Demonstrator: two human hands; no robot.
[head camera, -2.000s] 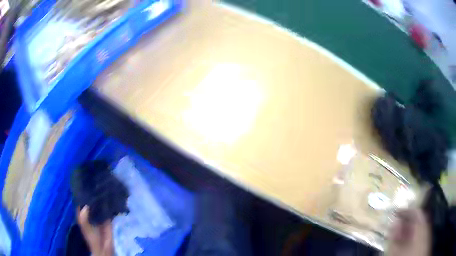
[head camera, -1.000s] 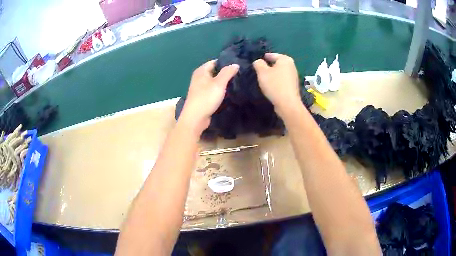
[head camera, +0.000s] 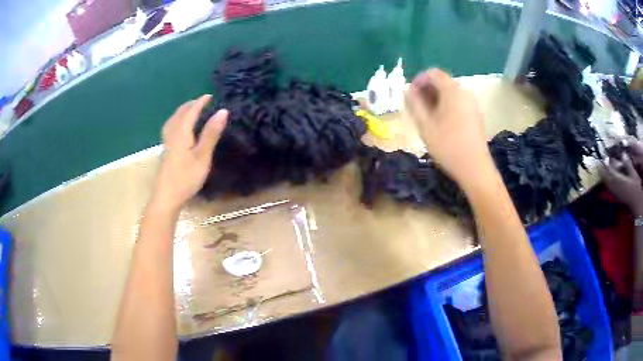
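Black jagged parts (head camera: 282, 130) lie heaped at the back of the bench, against the green belt. My left hand (head camera: 192, 144) is at the heap's left edge, fingers apart, with nothing seen in it. My right hand (head camera: 441, 116) is raised right of the white bottles, above the bench; it is blurred, its fingers are curled, and no part shows in it. A cardboard pad (head camera: 282, 271) lies in front, with a white glue dish (head camera: 242, 263) on it and a thin stick across the dish. More thin sticks (head camera: 245, 212) lie above the dish.
White pointed bottles (head camera: 386, 88) and a yellow tool (head camera: 374, 125) stand or lie behind the heap. More black parts (head camera: 536, 166) run along the right. A blue bin (head camera: 433, 321) with black parts is at lower right. Another person's hand (head camera: 624, 173) is at the right edge. A grey post (head camera: 525, 42) rises behind.
The view has swung right. Both hands have come off the black heap and moved apart, my right hand to the right past the bottles. The heap stays at the belt's edge.
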